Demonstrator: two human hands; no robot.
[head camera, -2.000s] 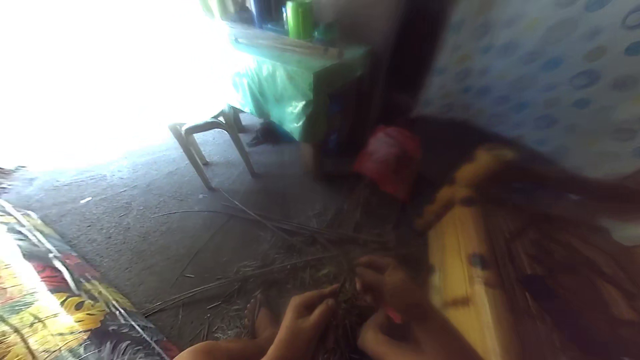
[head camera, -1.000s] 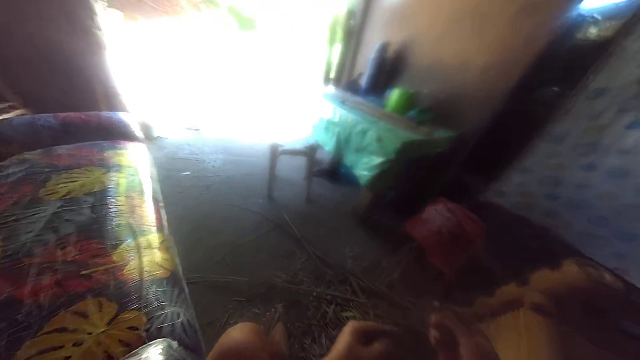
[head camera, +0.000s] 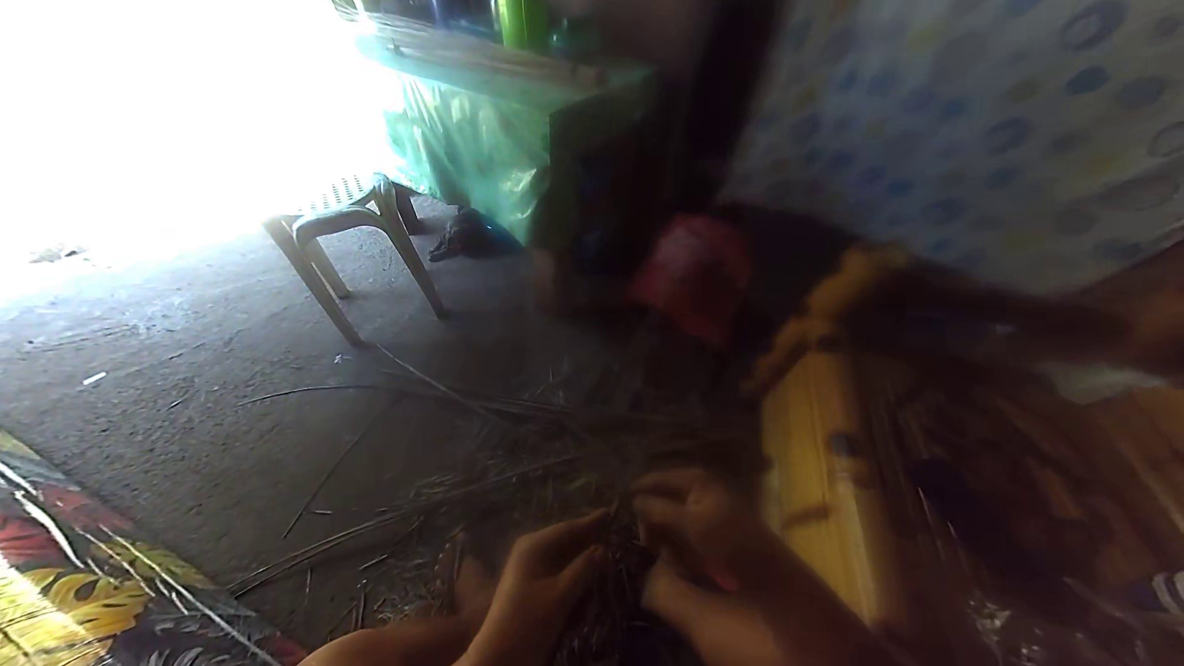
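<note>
At the bottom centre of the head view, my left hand (head camera: 560, 560) has its fingers curled beside a dark bundle of thin strips (head camera: 618, 578). Facing it, my right hand (head camera: 689, 518) bends its fingers at the bundle's other side. Shade and blur hide whether either hand grips a strip. Long thin strips (head camera: 444, 495) lie on the floor beyond and left of the hands. A bare foot, partly visible, is beside my left hand.
A plastic stool (head camera: 347, 217) stands near a table with a green cover (head camera: 472, 139). A red bag-like thing (head camera: 698, 273) sits beyond my hands. On the right is a yellowish wooden piece of furniture (head camera: 814, 472); a floral-patterned surface (head camera: 111, 583) lies at lower left.
The view has swung away and back between frames. Both hands, low and blurred one second ago, now show more fully beside the dark bundle.
</note>
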